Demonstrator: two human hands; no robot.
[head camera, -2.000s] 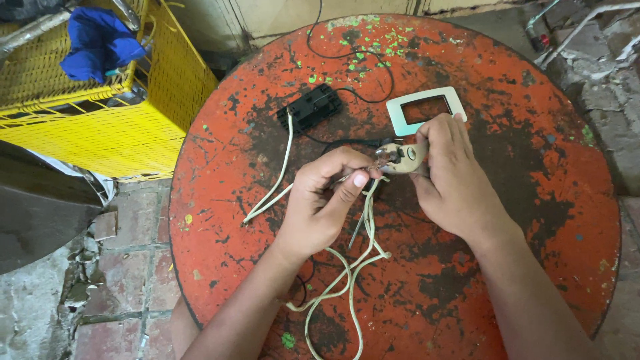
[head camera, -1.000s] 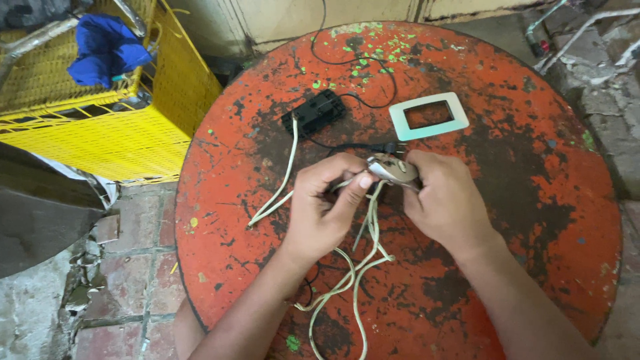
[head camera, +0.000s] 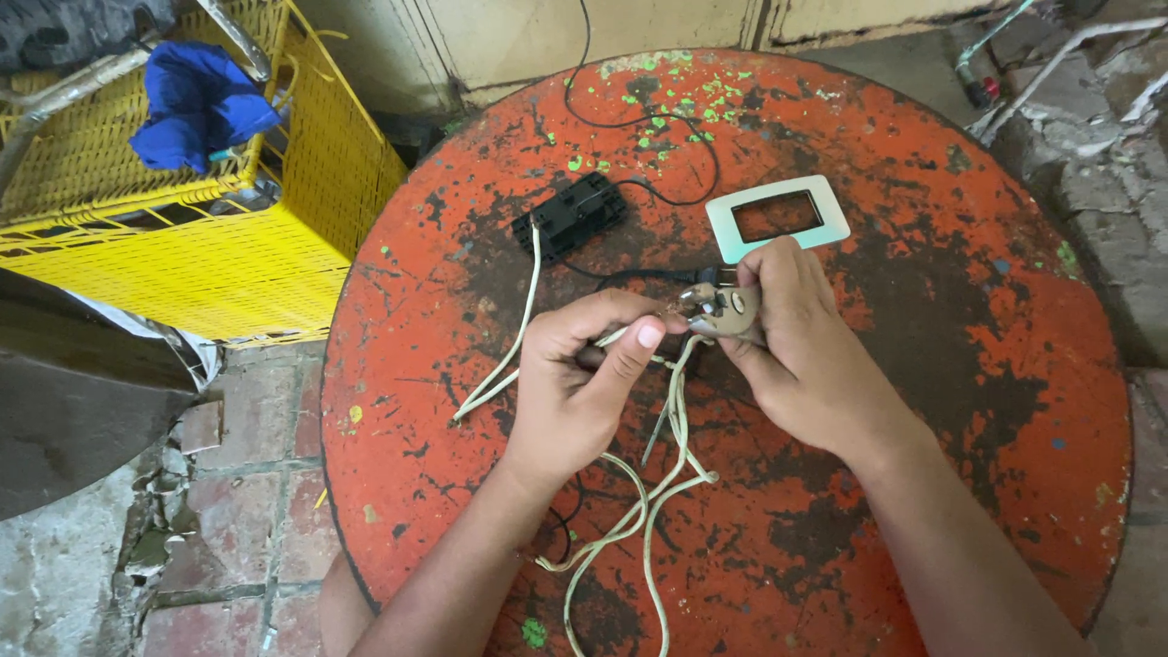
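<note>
My left hand (head camera: 593, 374) pinches the end of a whitish electrical cable (head camera: 677, 401) between thumb and forefinger. My right hand (head camera: 803, 356) grips a metal hand tool, apparently pliers (head camera: 725, 312), whose jaws are beside the left fingertips and the bared wire end. More of the cable hangs in loops below the hands. Behind them lie a black plastic electrical module (head camera: 570, 217) with a whitish wire in it, a black cord with a plug (head camera: 703, 276), and a pale rectangular faceplate (head camera: 826, 205). The handles of the tool are hidden in my right hand.
The round red table (head camera: 438, 274) has worn, flaking paint. A yellow woven basket (head camera: 338, 146) with a blue cloth (head camera: 196, 105) on it stands at the left. A thin black cord (head camera: 716, 164) runs over the far table edge. Broken brick paving (head camera: 242, 511) surrounds the table.
The pliers, whose jaws were lying against the left fingertips a second ago, have turned in my right hand, and their jaws now show apart. Module and faceplate have stayed in place.
</note>
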